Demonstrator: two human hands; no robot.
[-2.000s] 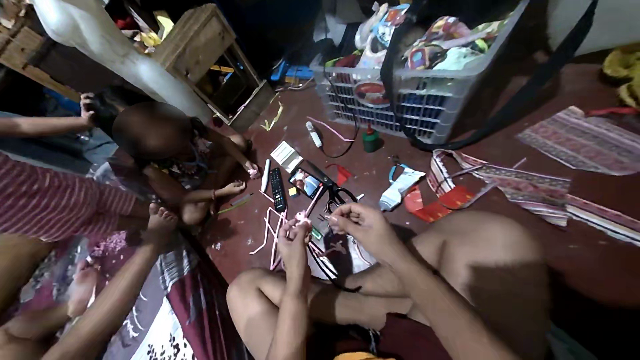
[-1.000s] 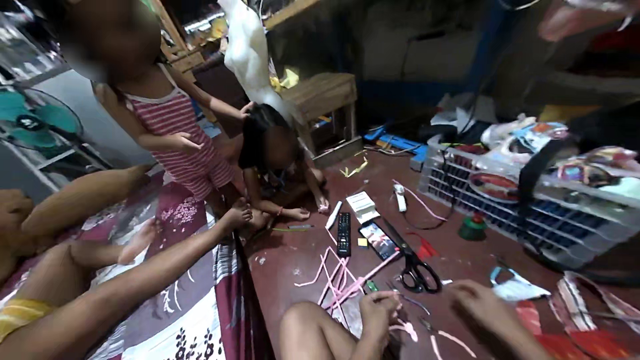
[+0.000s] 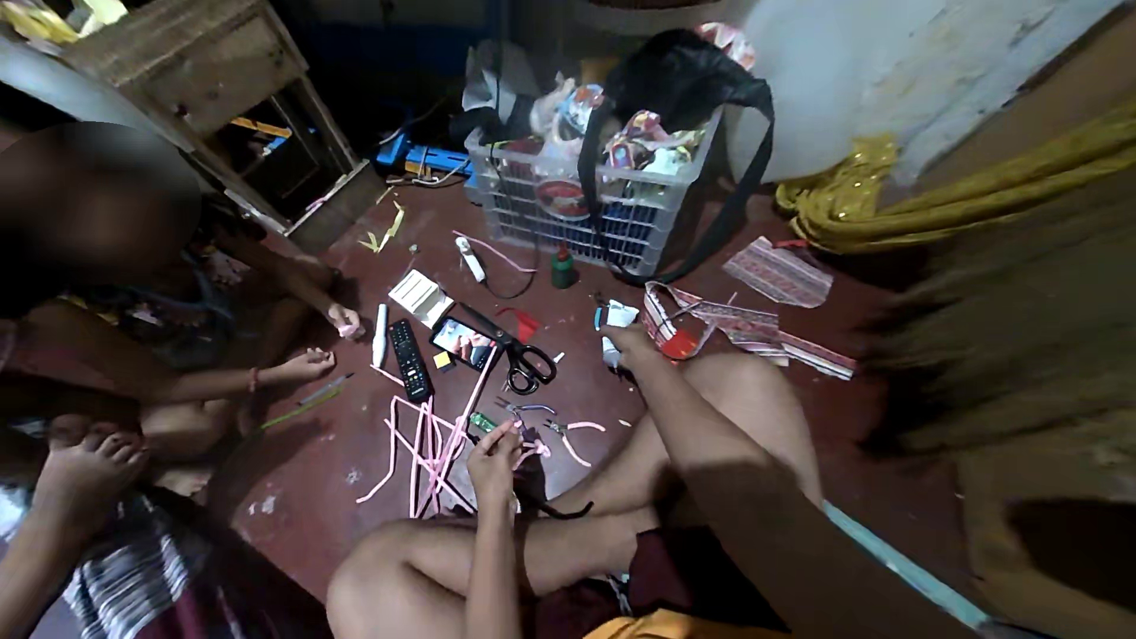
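Observation:
My left hand (image 3: pixel 493 454) is raised over the floor in front of my crossed legs, its fingertips pinched on a small pink piece. My right hand (image 3: pixel 628 342) reaches forward to a white crumpled packet (image 3: pixel 621 314) with a blue-handled tool (image 3: pixel 599 318) beside it; whether it grips either one is hidden. Pink-handled pliers (image 3: pixel 575 431) and blue-handled pliers (image 3: pixel 531 408) lie just beyond my left hand. Pink pipe cleaners (image 3: pixel 429 444) are piled left of it. Black-handled scissors (image 3: pixel 524 359) lie beside a phone (image 3: pixel 461 343) with a lit screen.
A black remote control (image 3: pixel 410 359), an open white box (image 3: pixel 421 298) and a green bottle (image 3: pixel 563 268) stand or lie ahead. Behind is a plastic crate (image 3: pixel 577 209) of packets. Patterned fabric strips (image 3: pixel 737 324) lie right. Another person sits at left, hands near the floor.
My right hand has moved away from my left, forward and right to the white packet. The two hands were close together two seconds ago. The view has swung left and back.

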